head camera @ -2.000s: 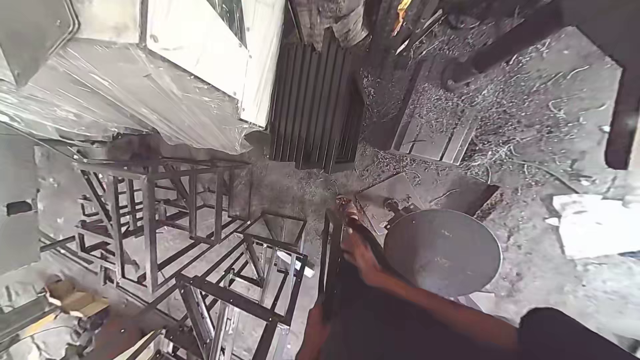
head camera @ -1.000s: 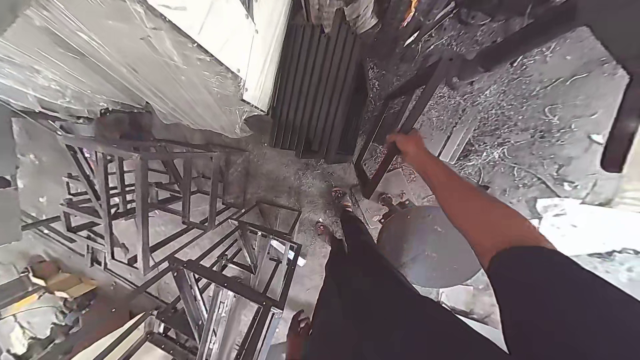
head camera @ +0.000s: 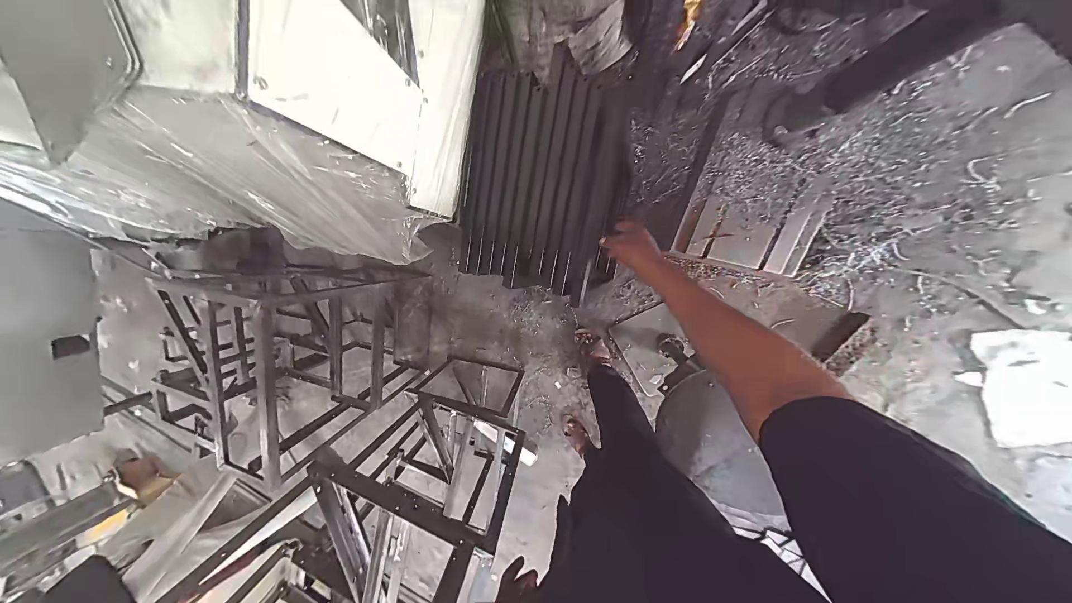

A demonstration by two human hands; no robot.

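My right hand (head camera: pixel 634 247) is at the lower right edge of a row of dark metal frames (head camera: pixel 540 180), standing side by side at the top centre. Its fingers are apart; whether they touch the outermost frame cannot be told. At the bottom edge my left hand (head camera: pixel 519 579) hangs beside my leg, fingers spread and holding nothing, partly cut off by the view. To its left stand welded metal frames (head camera: pixel 406 498), and a taller open metal frame (head camera: pixel 266 377) is farther left.
A round metal disc or drum top (head camera: pixel 720 444) lies right of my legs. Metal shavings (head camera: pixel 754 151) cover the floor and a slatted piece (head camera: pixel 745 239) at the upper right. A large plastic-wrapped cabinet (head camera: pixel 335 109) fills the upper left. My feet (head camera: pixel 578 431) are on the floor.
One second ago my right hand held a dark rectangular metal frame upright over the shavings. The hand has moved left to the row, and that frame no longer shows separately. My left hand stays low.
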